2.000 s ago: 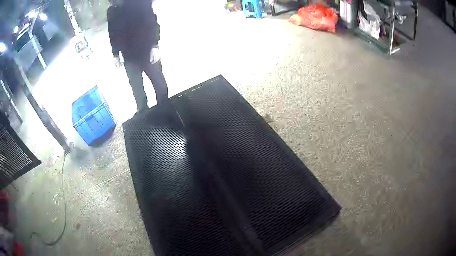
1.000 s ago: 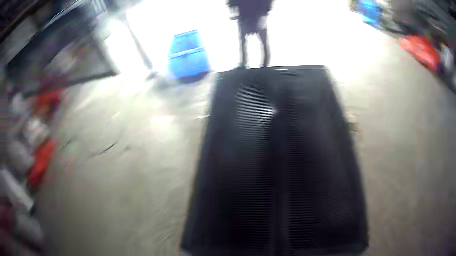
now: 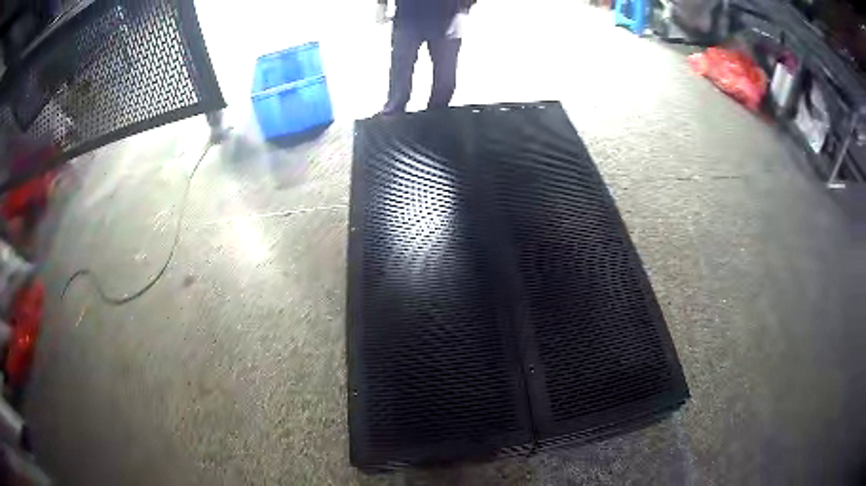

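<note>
A stack of large black perforated panels (image 3: 437,313) lies flat on the concrete floor in front of me. A solid centre bar (image 3: 513,275) runs down the top panel, and the near edge looks layered. Light shines off the slots at the upper left of the stack. Neither of my hands is in the picture.
An upright perforated panel (image 3: 123,76) is at the upper left, above a thin hose (image 3: 171,247) on the floor. A blue crate (image 3: 292,100) stands beyond the stack, near a person in dark clothes (image 3: 424,47) at its far end. Red-orange bags (image 3: 729,76) lie at the upper right.
My view has turned, so the stack now shows whole and more upright in the picture. More of the upright panel shows at the left. The person is still at the stack's far end.
</note>
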